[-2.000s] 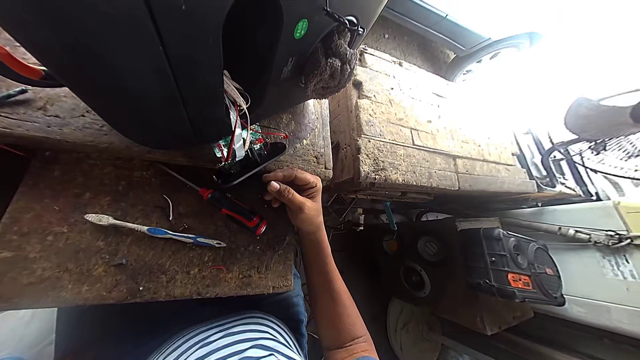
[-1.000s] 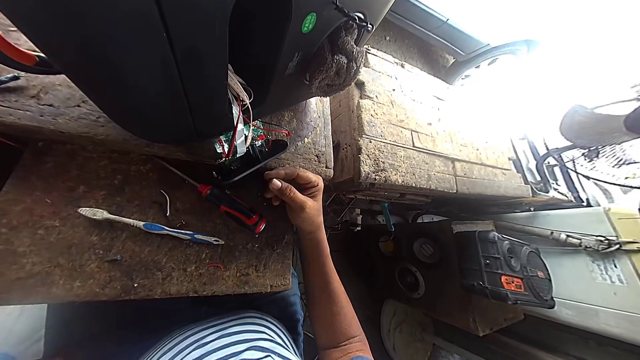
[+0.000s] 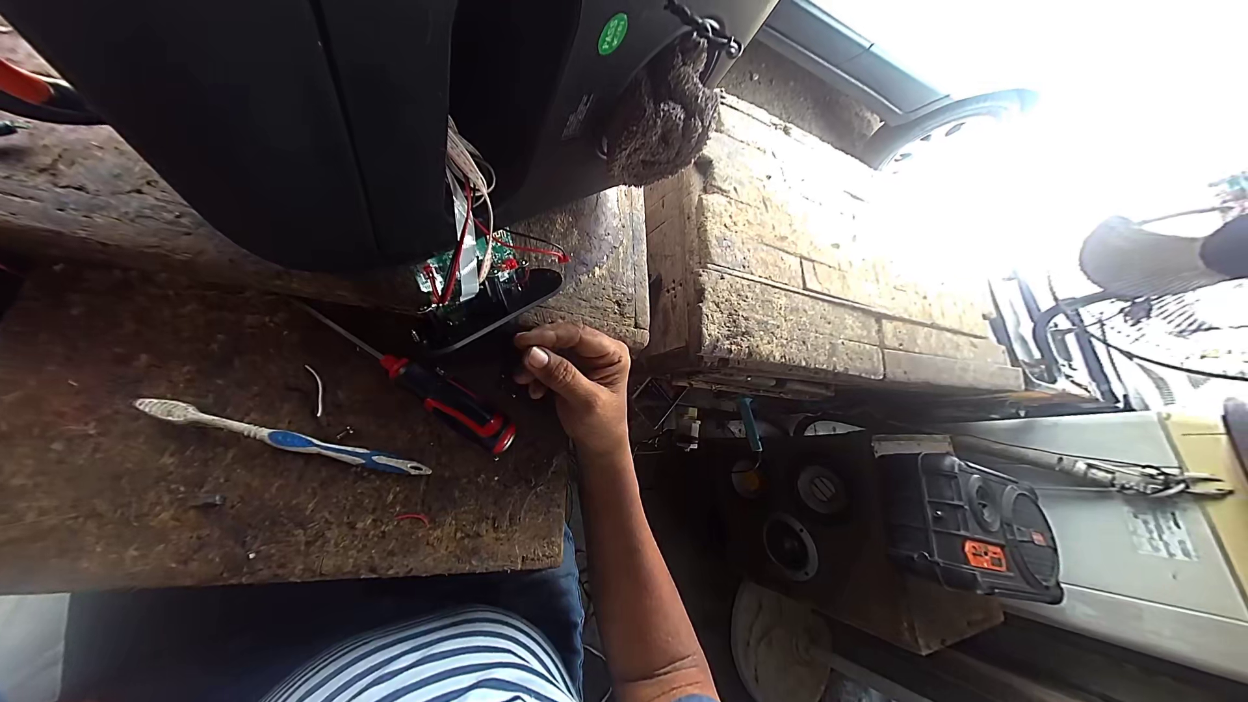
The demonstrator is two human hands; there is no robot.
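Observation:
My right hand (image 3: pixel 577 375) is at the edge of the wooden bench, thumb and fingers pinched together; whether something small is between them cannot be told. Just beyond the fingertips lies a black panel (image 3: pixel 502 310) with a green circuit board (image 3: pixel 499 244). Red and grey wires (image 3: pixel 468 190) run from the board up into a large black plastic housing (image 3: pixel 292 127). A red and black screwdriver (image 3: pixel 453 405) lies left of my hand, its shaft pointing to the upper left. Nearer me is a blue and white toothbrush (image 3: pixel 283 439). My left hand does not show.
Small wire scraps, one white (image 3: pixel 315 390) and one red (image 3: pixel 411 517), lie on the bench (image 3: pixel 322 546). A dark knotted cloth (image 3: pixel 668 117) hangs from the housing. To the right are a wooden block structure (image 3: pixel 780 292), a black speaker box (image 3: pixel 985 526) and a lamp-like shade (image 3: pixel 1141 255).

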